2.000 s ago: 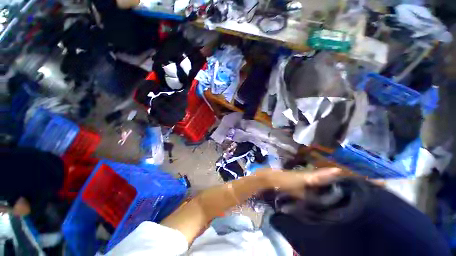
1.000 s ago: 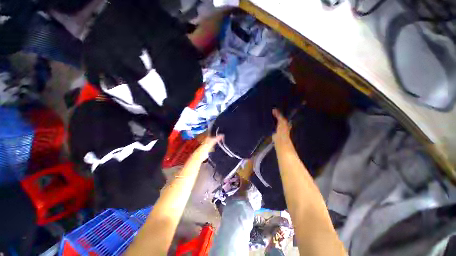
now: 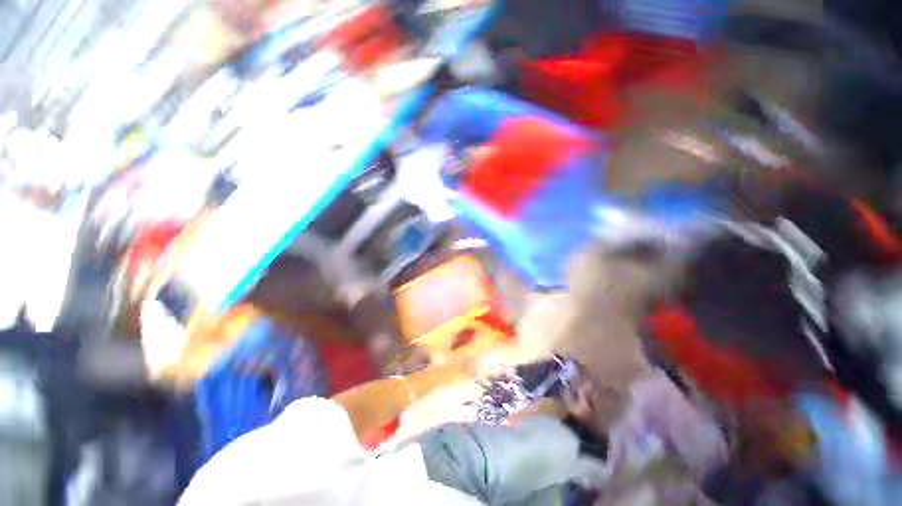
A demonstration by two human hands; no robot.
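Observation:
The head view is strongly blurred. A bare forearm, apparently my left, comes out of a white sleeve (image 3: 287,450) at the bottom, with a thin band at the wrist. My left hand (image 3: 460,374) is a smear just below the orange stool (image 3: 447,301); its fingers and anything in them cannot be made out. My right hand cannot be picked out. A dark fabric heap (image 3: 747,296) with pale strips beside it lies at the right, apart from my left hand.
A blue basket (image 3: 569,222) with a red one (image 3: 519,163) stands beyond the stool. A white table (image 3: 267,168) with a bright blue edge runs across the upper left. Another blue container (image 3: 237,395) is at lower left. My grey-clad leg (image 3: 504,460) shows below.
The view has swung away from the dark fabric both hands were reaching to. The fabric heap now shows at the right, and the stool and white table have come in.

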